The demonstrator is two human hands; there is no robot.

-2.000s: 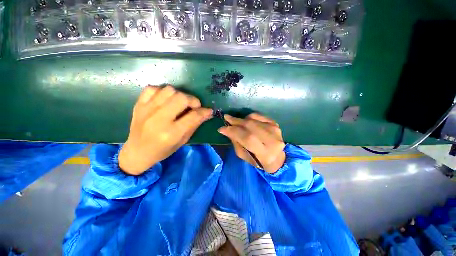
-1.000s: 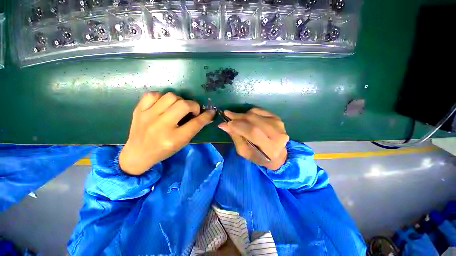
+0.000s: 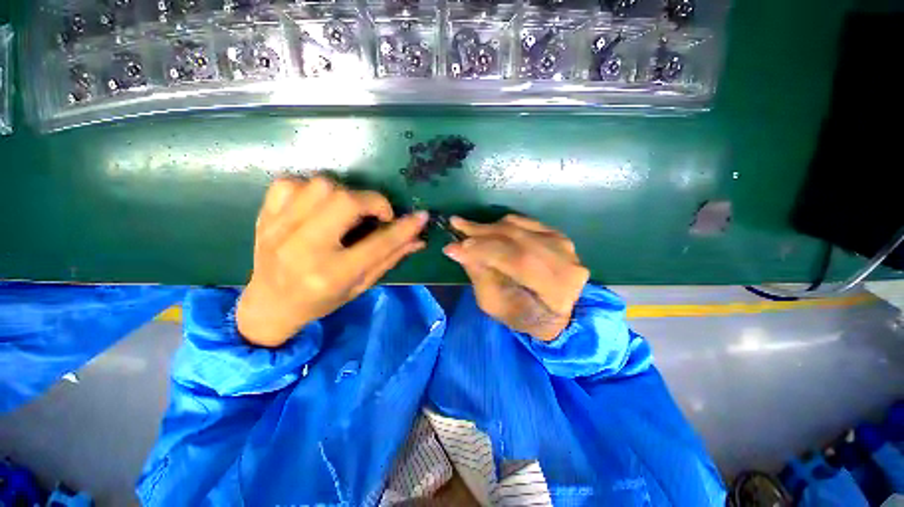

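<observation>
My left hand [image 3: 322, 248] is above the green mat with thumb and forefinger pinched on a small dark metal component [image 3: 428, 218], mostly covered by the fingertips. My right hand [image 3: 520, 267] holds thin tweezers [image 3: 452, 233]; their tip reaches the component at my left fingertips, and their rear part is hidden by the hand. A loose heap of small black rings [image 3: 436, 158] lies on the mat just beyond my hands. Whether a ring sits on the component or at the tweezer tip is too small to tell.
A clear compartment tray [image 3: 377, 99] with dark shiny components spans the far side of the mat [image 3: 149, 228]. A brownish-grey patch [image 3: 711, 217] lies at the right. A black box [image 3: 857, 139] and cable stand at the right edge. Blue fabric shows at the left.
My right hand has shifted slightly right and turned, so the tweezers' rear end, visible before, is now hidden. My left hand keeps its pinch at nearly the same place.
</observation>
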